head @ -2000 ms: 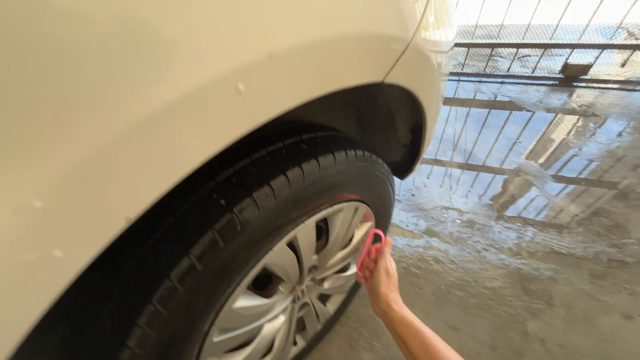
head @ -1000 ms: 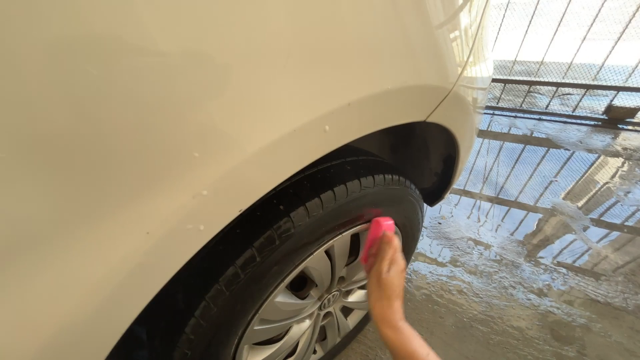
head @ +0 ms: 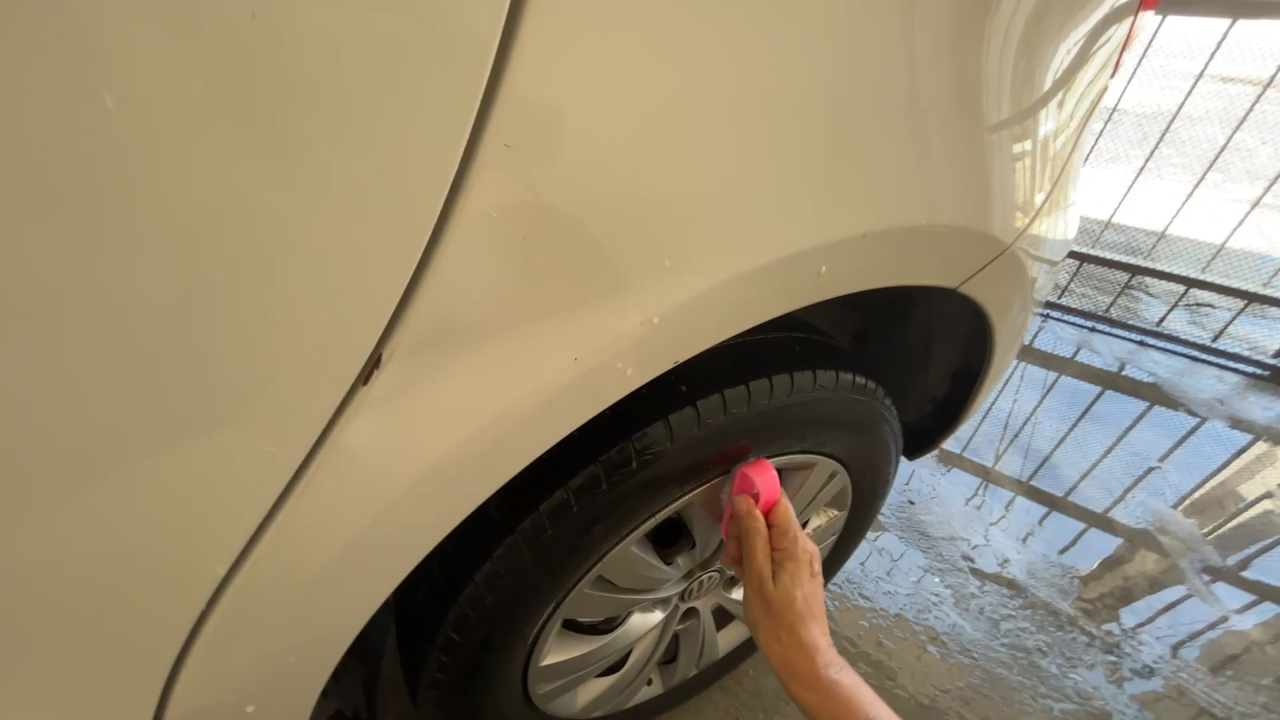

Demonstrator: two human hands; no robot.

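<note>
My right hand is closed around the pink handle of a brush, at the upper part of a silver Volkswagen wheel cover. The brush's bristles are mostly hidden, so contact with the rim cannot be told for certain. Around the cover runs the black rubber tyre, with a faint reddish patch on its sidewall just above the brush. My left hand is out of view.
The car's light beige rear body panel arches over the wheel, with small light specks on it. A door seam runs at left. Wet ground with puddles lies to the right, below a barred metal gate.
My right hand and the pink brush have moved from the right side of the wheel cover up and left along its rim. The view has shifted, showing more of the body panel.
</note>
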